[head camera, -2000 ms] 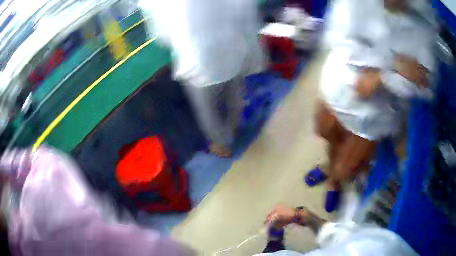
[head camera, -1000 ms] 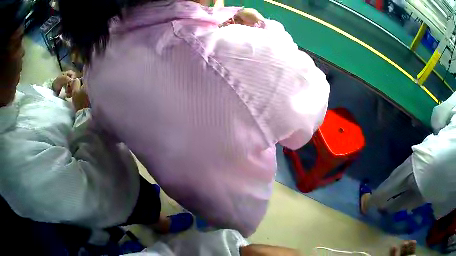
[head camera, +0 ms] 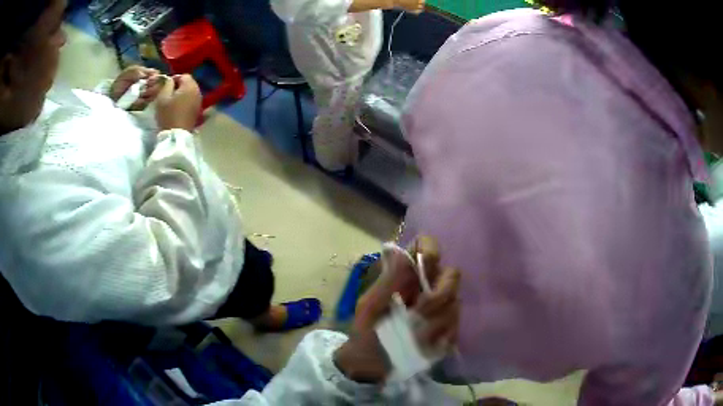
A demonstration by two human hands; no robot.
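Note:
My left hand [head camera: 371, 319] and my right hand [head camera: 438, 311] are close together at the lower centre, slightly blurred. A white adapter block [head camera: 401, 342] is held between them, against the fingers. Its thin white cord [head camera: 421, 272] loops up over the fingers of both hands. My right fingers are closed around the cord. The block's ends and the exact finger contacts are hard to make out.
A person in a pink smock [head camera: 547, 198] stands close at right. A person in white [head camera: 103, 214] at left holds a small white thing. Beyond are a red stool [head camera: 190, 44], another white-clad worker [head camera: 337, 63], a trolley [head camera: 384, 158] and blue bins [head camera: 182, 357].
My hands have come together at the lower centre, with the adapter now visible. The view has turned, so the pink-smocked person is further right and the white-clad person's hands show more fully.

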